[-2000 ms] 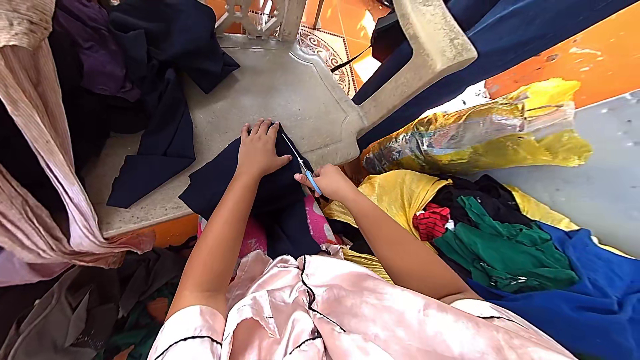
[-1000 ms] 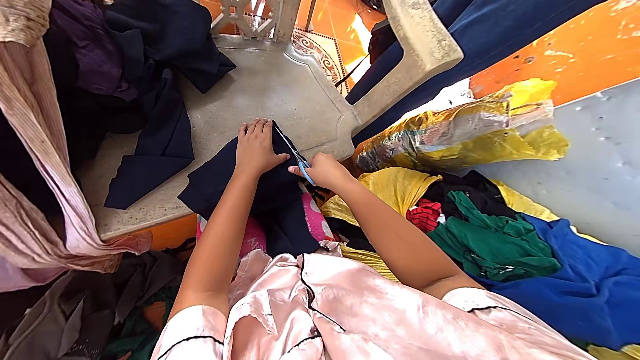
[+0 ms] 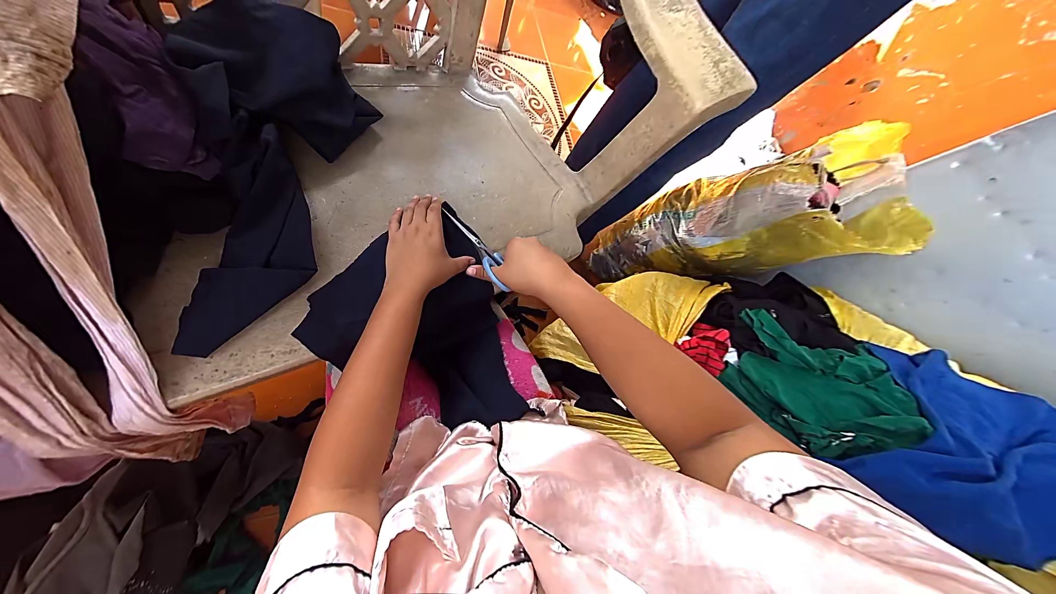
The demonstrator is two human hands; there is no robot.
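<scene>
A piece of dark navy fabric (image 3: 355, 301) lies over the front of a plastic chair's seat and hangs down towards my lap. My left hand (image 3: 418, 247) presses flat on it, fingers pointing away from me and thumb out to the right. Blue-handled scissors (image 3: 492, 266) are in my right hand (image 3: 528, 268), just right of my left thumb. Their blades point up and left along the fabric's right edge, and a narrow dark strip shows beside the blade tips. The underside of the fabric is hidden.
More navy fabric (image 3: 256, 239) lies on the left of the chair seat (image 3: 429, 124), whose armrest (image 3: 685, 91) rises at the right. Pink cloth (image 3: 74, 206) hangs at far left. A yellow plastic bag (image 3: 742, 214) and piled green (image 3: 825, 396) and blue cloth (image 3: 982, 454) are on the right.
My left hand stays flat on the navy fabric and the scissors remain in my right hand. The blades look more closed than two seconds ago.
</scene>
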